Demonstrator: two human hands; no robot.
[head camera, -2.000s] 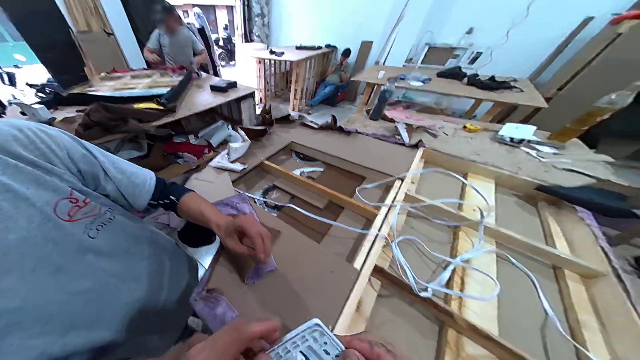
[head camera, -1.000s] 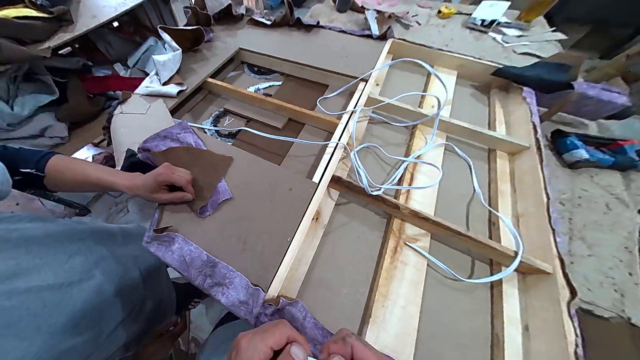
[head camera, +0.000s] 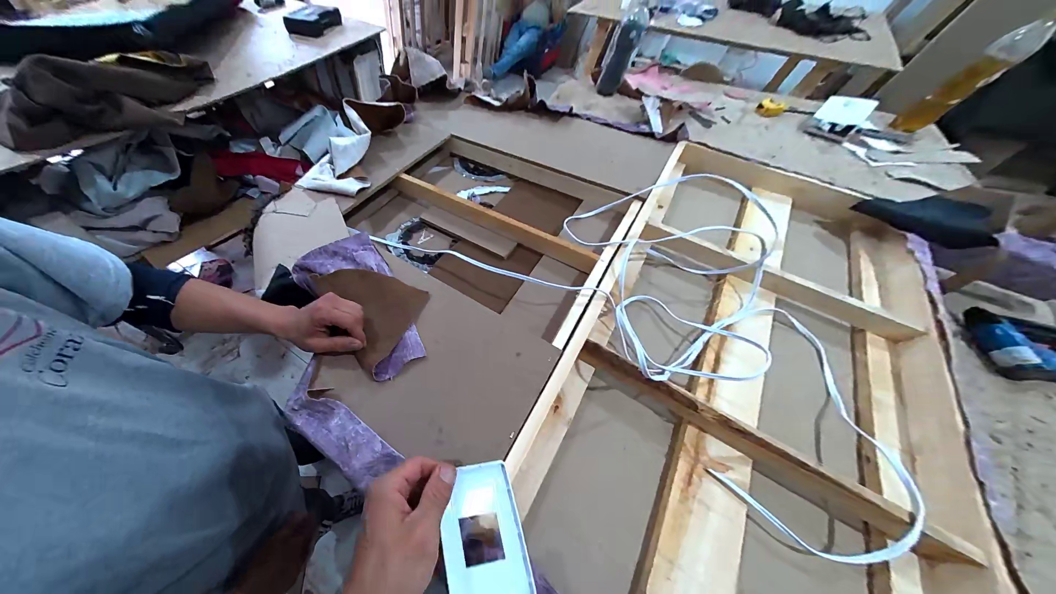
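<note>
At the bottom edge, my left hand (head camera: 404, 524) grips the left side of a white plastic plate (head camera: 491, 511) with a rectangular opening. My right hand is out of view. Beyond the plate lies a wooden frame with slats (head camera: 759, 330) over brown board (head camera: 462, 404). A loosely coiled white cable (head camera: 701, 330) rests on the slats, one run crossing left to a cutout area. Purple fabric (head camera: 351, 441) edges the board at the left.
A co-worker's hand (head camera: 330, 322) touches a folded brown and purple fabric flap (head camera: 384, 309) at left. Fabric scraps (head camera: 132, 173) lie beyond. A blue tool (head camera: 1011, 342) sits at the right; a plastic bottle (head camera: 623, 49) stands behind.
My right hand, on the right of the held item two seconds ago, has gone out of view. The white plate shows more fully than one second ago. The view has tilted down since the first frame.
</note>
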